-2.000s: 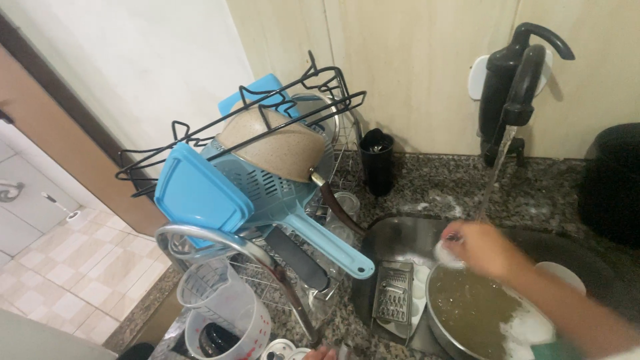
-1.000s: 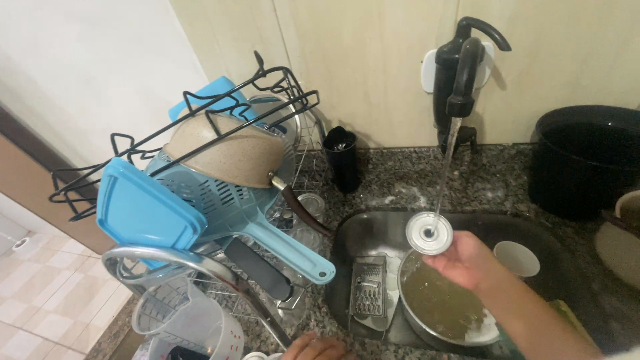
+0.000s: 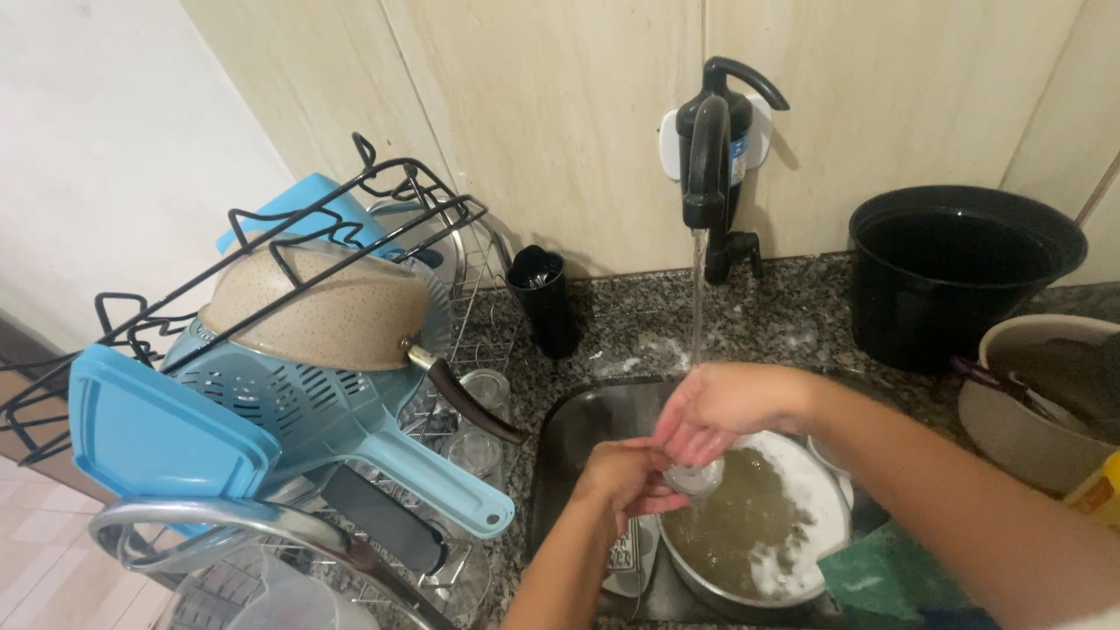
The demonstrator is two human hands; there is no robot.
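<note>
Water runs from the black wall faucet [image 3: 707, 166] onto my right hand [image 3: 731, 411], which is over the sink. My left hand [image 3: 626, 481] meets it and grips a small round clear or whitish piece [image 3: 696, 477]; whether the right fingers hold it too is unclear. Beneath both hands a metal pot [image 3: 757, 525] of cloudy, foamy water sits in the steel sink [image 3: 573, 437]. Left of the pot, partly hidden by my left hand, lies a metal grater [image 3: 623, 556]. A white cup or bowl [image 3: 827, 459] shows behind my right forearm.
At left, a wire rack holds a blue colander [image 3: 446, 481], speckled pan [image 3: 324, 306], blue lid [image 3: 171, 429] and glasses [image 3: 477, 451]. A black utensil holder [image 3: 542, 302] stands behind. At right are a black bucket [image 3: 954, 271], a beige pot [image 3: 1041, 429] and a green cloth [image 3: 892, 569].
My left hand has come from the lower edge of view up to my right hand. The round white piece that my right hand held under the tap one second ago is now lower, between both hands.
</note>
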